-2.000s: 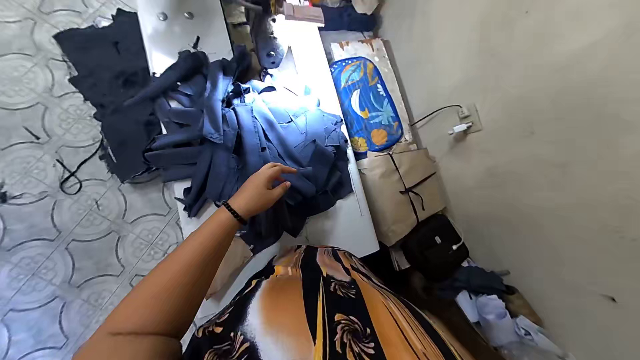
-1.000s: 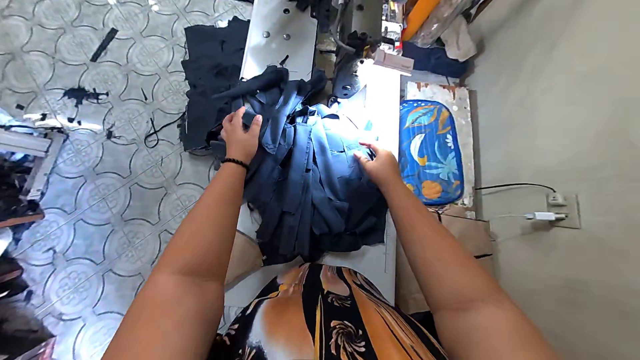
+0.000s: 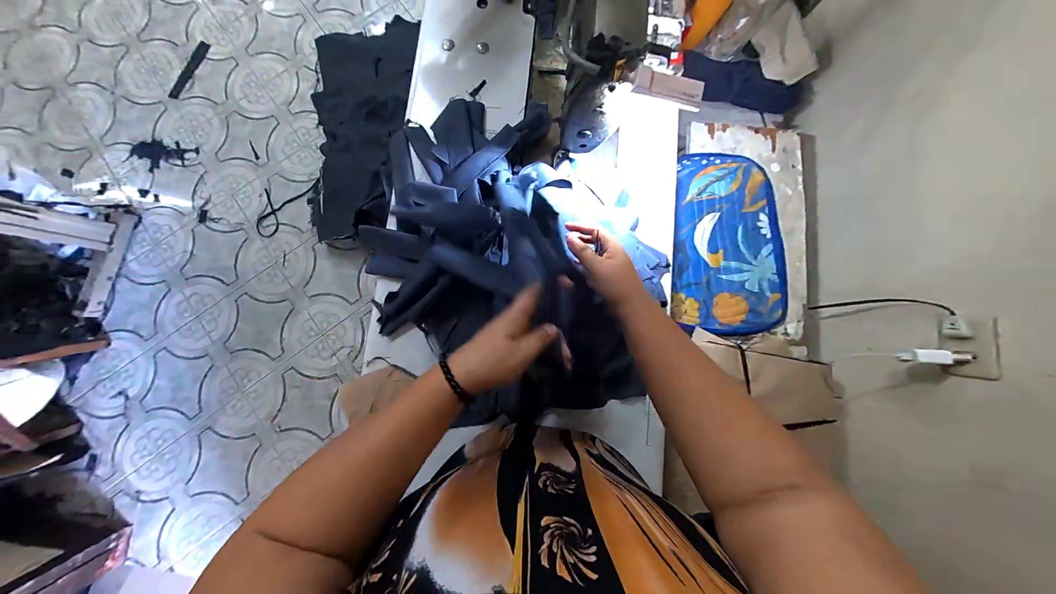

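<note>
A pile of dark navy fabric pieces lies on the white sewing machine table, under a bright light. My left hand, with a braided bracelet on its wrist, is over the near part of the pile, blurred, fingers spread around some cloth; whether it grips any is unclear. My right hand is at the right side of the pile, its fingertips at the cloth beside the brightly lit pieces; its grip cannot be made out. Beyond the pile stands the head of a sewing machine.
A blue patterned pouch lies on a worn board right of the table. Brown paper packages sit nearer me. Dark cloth hangs at the table's left edge. A charger is plugged in at the right wall. Scraps lie on the tiled floor.
My left hand has moved from the left side of the pile to its near middle. The strips at the left now lie spread out more. My right hand came into view between the two earlier frames.
</note>
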